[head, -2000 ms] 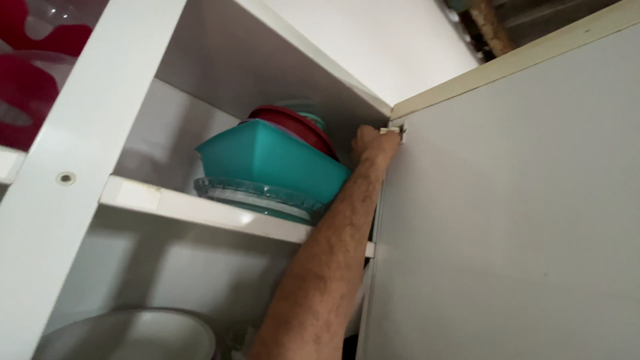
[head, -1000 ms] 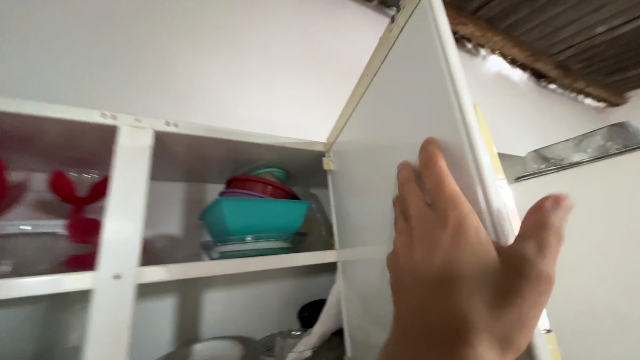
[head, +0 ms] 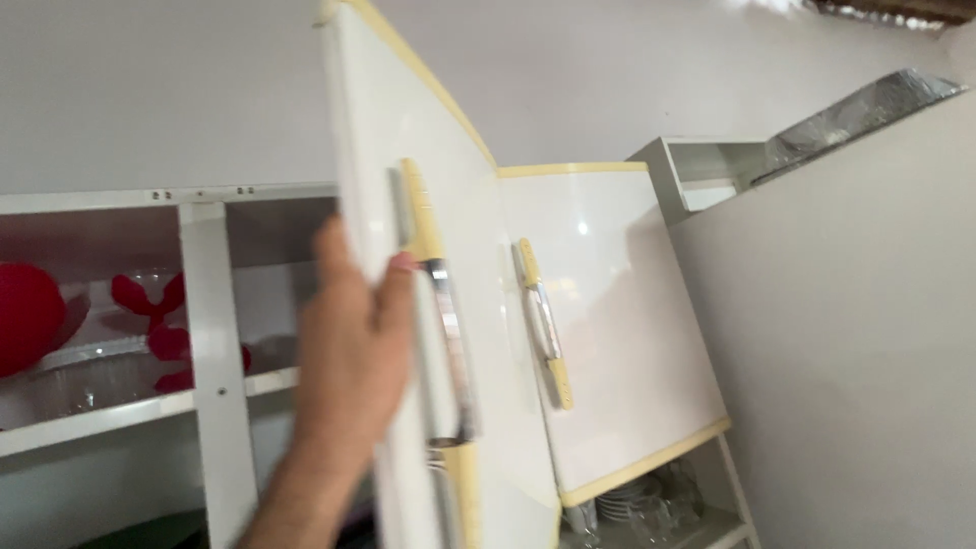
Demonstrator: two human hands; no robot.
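Note:
My left hand (head: 351,343), blurred, is at the free edge of an open white cabinet door (head: 374,122) with yellow trim. Its fingers are on the inner side and its thumb lies on the outer face, beside a metal handle (head: 450,328) with yellow ends. Behind the hand, the door hides part of the open wall cabinet (head: 217,343). My right hand is out of view.
A shut white door (head: 610,328) adjoins on the right, above a shelf with stacked plates (head: 621,503) and glassware. Red items (head: 27,316) and a clear dish (head: 95,374) stand in the left compartment. A plastic-wrapped item (head: 854,122) lies at the upper right.
My left hand has left the hinge area inside the cabinet and moved to the door's free edge. The door has swung toward the cabinet, showing its outer face and hiding the teal bowl.

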